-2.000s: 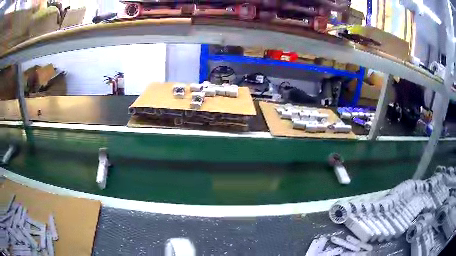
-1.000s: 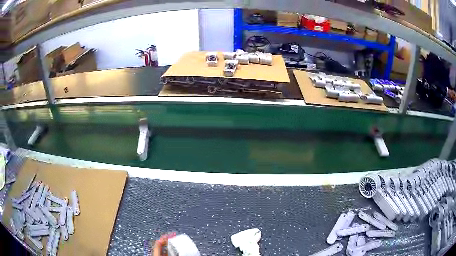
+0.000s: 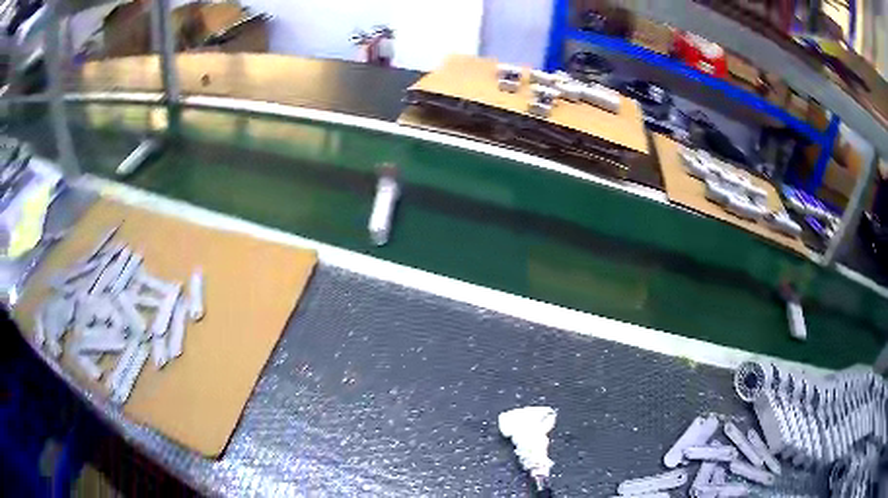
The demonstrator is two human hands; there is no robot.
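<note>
No hand shows in the current view, so both of my hands are out of the picture. The padded hammer [image 3: 531, 434] lies on the grey dimpled covering [image 3: 389, 389] near the lower edge, its lumpy white head up and its slim black handle cut off by the edge. A loose pile of handle covers [image 3: 117, 316] lies on the cardboard sheet [image 3: 243, 340] at left. A smaller pile of covers [image 3: 711, 452] lies at lower right. Beside it a fan row [image 3: 828, 413] leans side by side; its front round grille [image 3: 751, 379] faces the belt.
The green conveyor belt [image 3: 467, 233] runs behind the bench with spaced single fans, one near the middle [image 3: 383, 207]. Across it, white parts lie on stacked cardboard [image 3: 458, 83] and another board. Metal posts and a blue shelf [image 3: 682, 68] stand beyond. Dark blue cloth [image 3: 39, 447] shows at lower left.
The view has tilted and turned downward and left, showing more of the cardboard sheet and the hammer's handle. The fingers and white round part seen at the bottom edge are out of view.
</note>
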